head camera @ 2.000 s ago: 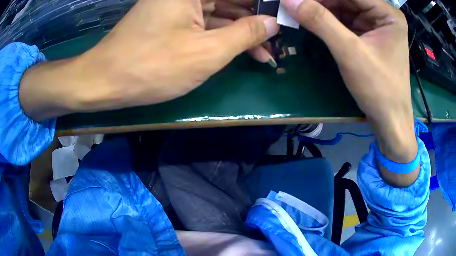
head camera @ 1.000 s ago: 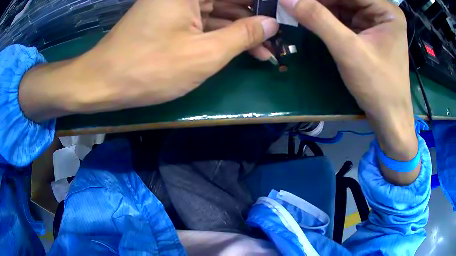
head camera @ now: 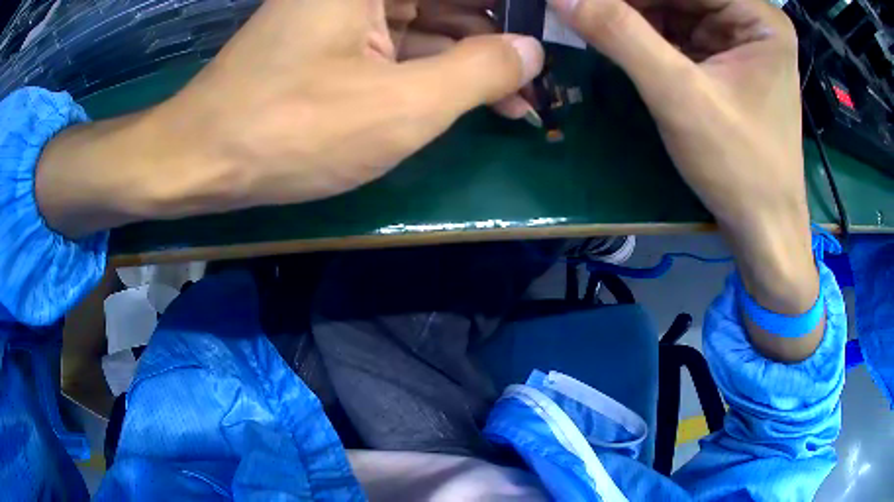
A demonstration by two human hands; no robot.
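A black display module (head camera: 524,17) is at the top edge of the view, partly cut off. My left hand (head camera: 323,108) grips it between thumb and fingers. Its dark flex cable (head camera: 551,103) with small copper and silver ends hangs below, over the bench. My right hand (head camera: 706,88) is just right of the module and pinches a small white adhesive piece (head camera: 566,31) between thumb and fingers. The white piece is beside or against the module's right side; whether it is stuck there I cannot tell. The fingertips are partly out of view.
Clear plastic trays (head camera: 147,39) are at the upper left. Black equipment with a red switch or display (head camera: 843,95) and a cable stand at the right. The green bench's front edge (head camera: 431,236) runs across. A box of white scraps (head camera: 127,319) is below left.
The flex cable's ends have shifted slightly, and the white piece appears slightly higher than two seconds ago. Both hands have hardly moved and keep their grips.
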